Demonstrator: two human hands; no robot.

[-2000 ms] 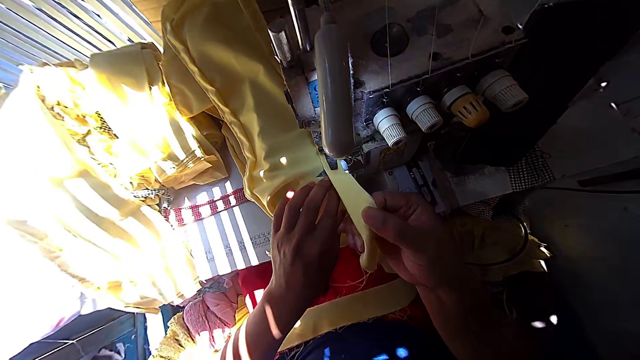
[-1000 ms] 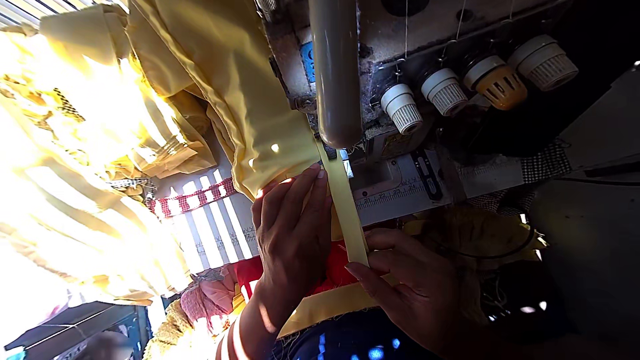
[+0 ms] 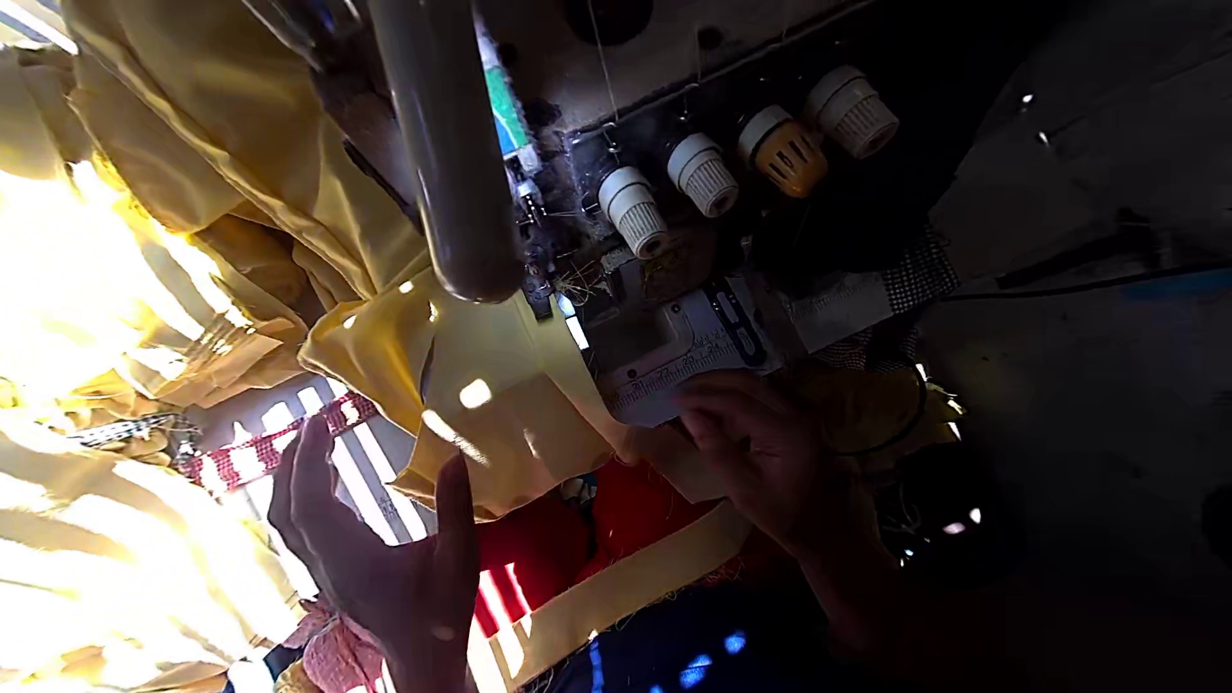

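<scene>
Yellow fabric [image 3: 510, 385] lies at the needle area of a sewing machine [image 3: 664, 77], its upper part running back to the left of the machine. My left hand [image 3: 385, 539] is raised at the fabric's left lower edge, thumb and fingers spread, holding nothing. My right hand [image 3: 760, 452] is at the right side, beside a metal plate with ruler marks [image 3: 674, 371], its fingers curled near the fabric's right edge; shadow hides whether they grip it. A thick grey rounded machine part [image 3: 457, 164] hangs over the fabric. A pale yellow strip [image 3: 626, 587] lies below, across red cloth [image 3: 635, 510].
Several thread tension knobs [image 3: 707, 173], white and orange, stick out from the machine. Heaps of yellow cloth [image 3: 115, 289] in strong sunlight fill the left. A red-and-white checked strip [image 3: 260, 452] lies between them and my left hand. A dark cable [image 3: 1078, 282] runs at the right.
My left hand has come off the fabric and opened to the left. My right hand no longer holds out the narrow yellow strip; a wider spread of fabric shows at the machine. The view is closer.
</scene>
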